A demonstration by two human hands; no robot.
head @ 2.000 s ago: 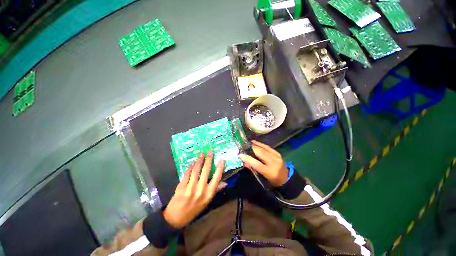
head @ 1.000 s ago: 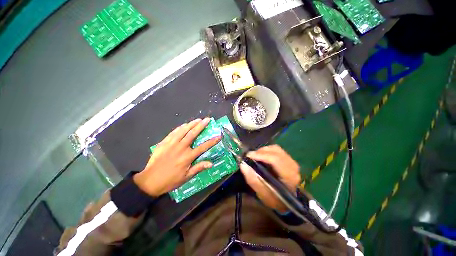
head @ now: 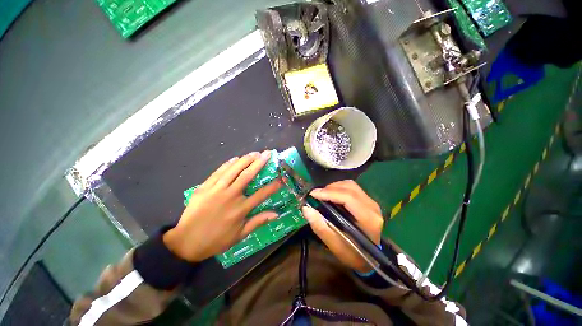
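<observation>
A green circuit board (head: 255, 239) lies on the black work mat (head: 185, 146), tilted to the mat's edges. My left hand (head: 217, 210) lies flat on the board with fingers spread and covers much of it. My right hand (head: 348, 219) holds the soldering iron (head: 338, 219) like a pen. The iron's tip and thin feed guide are at the board's upper right part, close to my left fingertips. Whether the tip touches the board cannot be told. The iron's cable and pale tube trail down and right.
The pale waste cup (head: 341, 138) stands just beyond the board, beside the yellow sponge (head: 311, 89) and iron stand (head: 300, 38). The dark wire feeder (head: 389, 76) is to the right. Another board (head: 131, 14) lies on the grey belt (head: 83, 83). Further boards (head: 488, 14) are at top right.
From two seconds to one second ago, my left hand moved further onto the board and the iron came over it. Since then the hands hold nearly the same pose; the view has shifted closer.
</observation>
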